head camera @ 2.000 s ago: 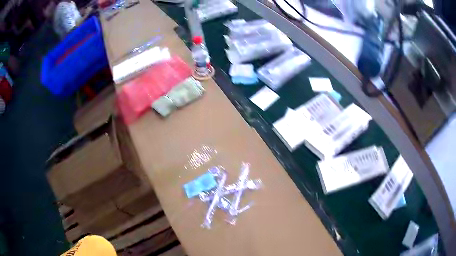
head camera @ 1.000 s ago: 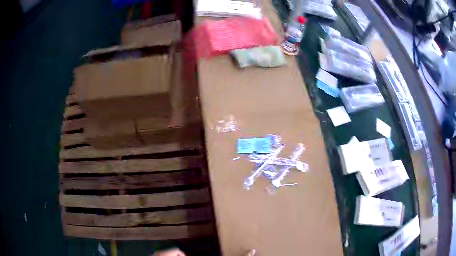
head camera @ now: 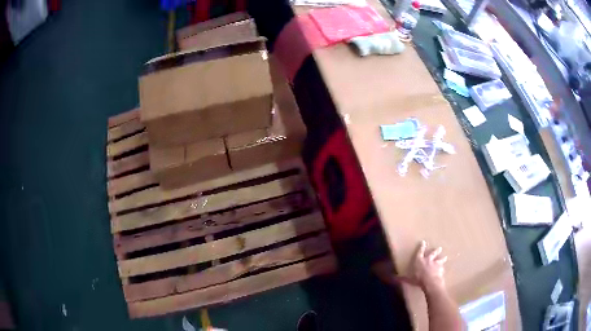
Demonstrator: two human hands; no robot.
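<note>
My right hand (head camera: 429, 266) is bare and blurred. It is over the left edge of the cardboard-covered bench (head camera: 447, 220), with its fingers apart and nothing visible in it. A small pale patch at the bottom edge may be part of my left hand (head camera: 216, 329), almost wholly cut off. Several bagged wands (head camera: 424, 152) lie in a loose, crossed pile farther up the bench. A blue card (head camera: 399, 130) lies at the pile's left side. A white and pale-blue flat item (head camera: 484, 313) lies at the bottom right of the bench, cut off by the frame.
Cartons (head camera: 206, 90) stand on a wooden pallet (head camera: 220, 242) left of the bench. A red plastic sheet (head camera: 347, 24), folded cloth (head camera: 378, 44) and red-capped bottle (head camera: 409, 21) are at the far end. White boxes (head camera: 531, 210) and trays (head camera: 470, 53) lie on the green conveyor (head camera: 483, 136).
The view has swung toward the pallet and the bench has shifted right in it. My right hand has come up from the bottom edge over the bench. The flat item at bottom right has come into view.
</note>
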